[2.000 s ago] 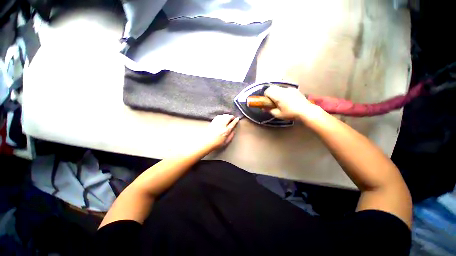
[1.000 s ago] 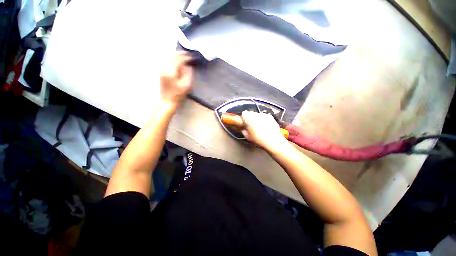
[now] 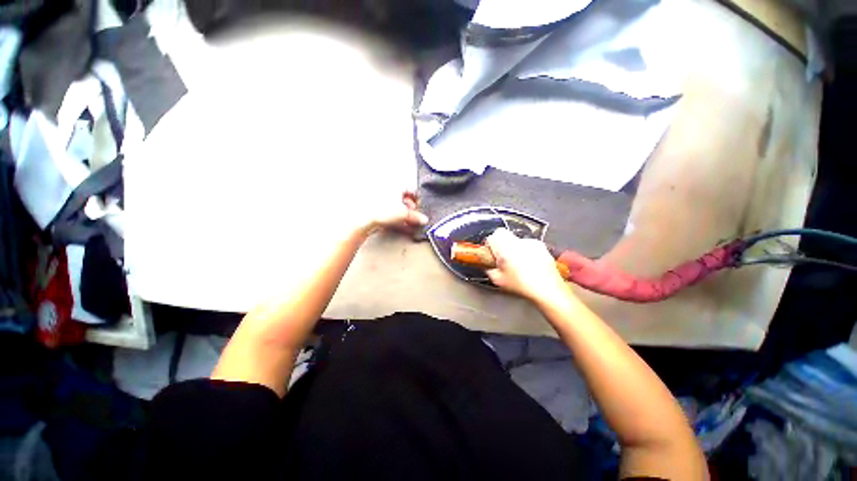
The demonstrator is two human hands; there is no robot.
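A garment piece (image 3: 578,202) lies on the pale pressing table (image 3: 376,291), its dark grey band nearest me and its pale inside folded and wavy behind. My right hand (image 3: 517,263) is closed on the orange-brown handle of the steam iron (image 3: 489,233). The iron's pointed tip faces left and its body lies over the near edge of the grey band. My left hand (image 3: 404,218) is at the band's left end, just left of the iron's tip. Its fingertips touch the cloth; whether they pinch it is hard to tell.
A hose wrapped in red-pink cloth (image 3: 639,284) runs right from the iron's rear to blue-green and grey lines. Grey and white offcuts (image 3: 56,169) are heaped at the left, above a red item (image 3: 56,291). Blue-white scraps (image 3: 818,395) lie below the table at right.
The view has shifted. The iron, earlier at the band's right end, is now near its left end. My left hand left the near edge, lifted, and came down at the band's left end.
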